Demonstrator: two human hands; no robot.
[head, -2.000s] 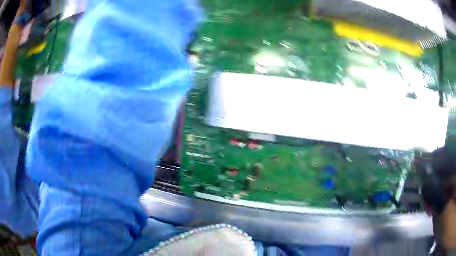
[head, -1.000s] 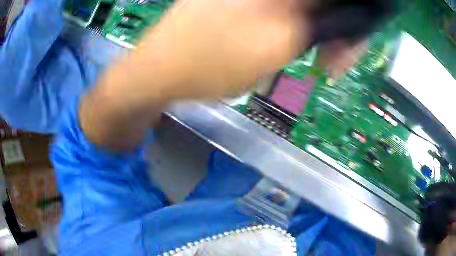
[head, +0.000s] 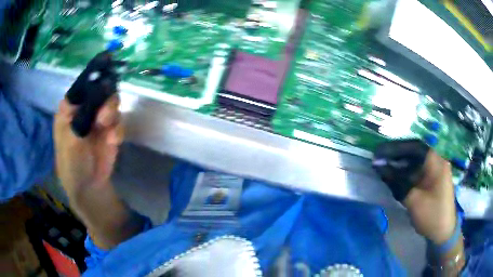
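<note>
A large green circuit board (head: 335,92) lies right of centre, with another green board (head: 157,70) at left. My left hand (head: 93,116), fingers in black covering, is at the left board's front edge, near small blue parts (head: 114,44). My right hand (head: 413,176), also with black-covered fingers, is curled over the right board's front edge. Blur hides whether either hand holds a small part. A flat pinkish rectangle, like a smartphone (head: 253,78), lies at the gap between the boards, above a dark row of pins (head: 243,117).
A silver rail (head: 216,140) runs along the front of the boards. A long white heatsink (head: 448,54) stands at upper right, with a yellow strip (head: 467,24) beyond. A blue sleeve (head: 24,135) is at the left edge. A badge (head: 213,195) hangs below the rail.
The view has turned and shifted left. My left arm, stretched across the boards before, has drawn back to the left board's front edge. More of my right hand now shows.
</note>
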